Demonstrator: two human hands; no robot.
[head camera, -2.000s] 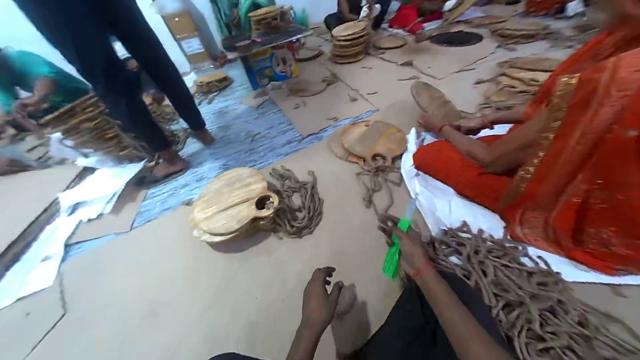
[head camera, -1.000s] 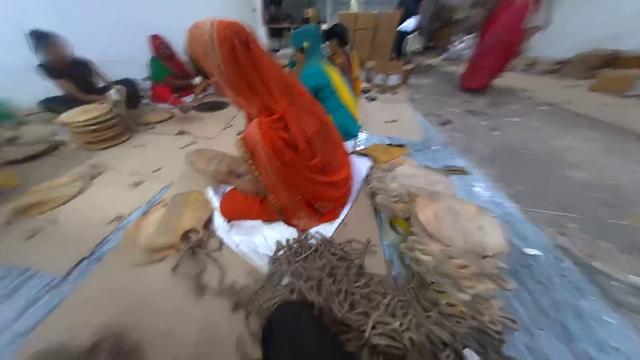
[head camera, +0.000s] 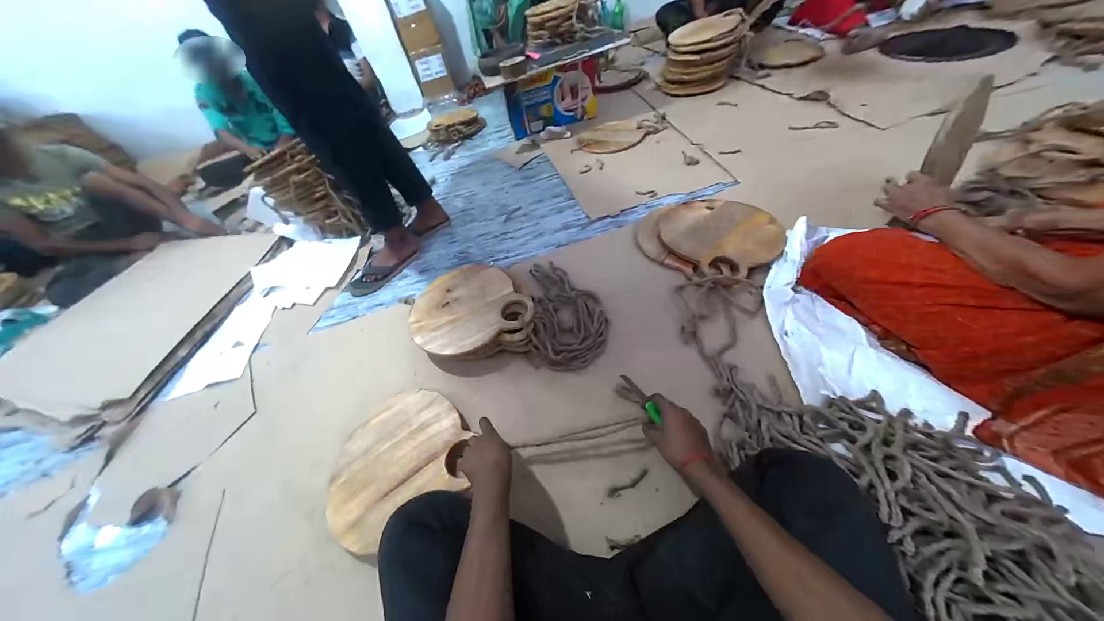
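My left hand (head camera: 487, 461) grips the ring handle of a round wooden board (head camera: 392, 466) near my left knee. A thin grey-brown rope (head camera: 578, 434) runs taut from that handle to my right hand (head camera: 677, 435), which is closed on the rope and on a green-handled tool (head camera: 653, 413); the tool's blade cannot be made out. The rope's frayed end (head camera: 631, 390) sticks out beyond my right fingers. Ahead lies a stack of round boards (head camera: 466, 312) with ring handles, with a bundle of rope (head camera: 567, 319) against it.
A large heap of cut ropes (head camera: 957, 509) lies by my right knee. More boards (head camera: 724, 235) lie in front of a person in orange cloth (head camera: 940, 302) seated on a white sheet (head camera: 793, 302). A person stands at the left (head camera: 345, 129); others sit beyond. Loose cardboard (head camera: 172, 293) covers the floor.
Two seconds ago my left hand was empty; now it holds a board's handle. A rope is now stretched between my hands. The view swung right, then back.
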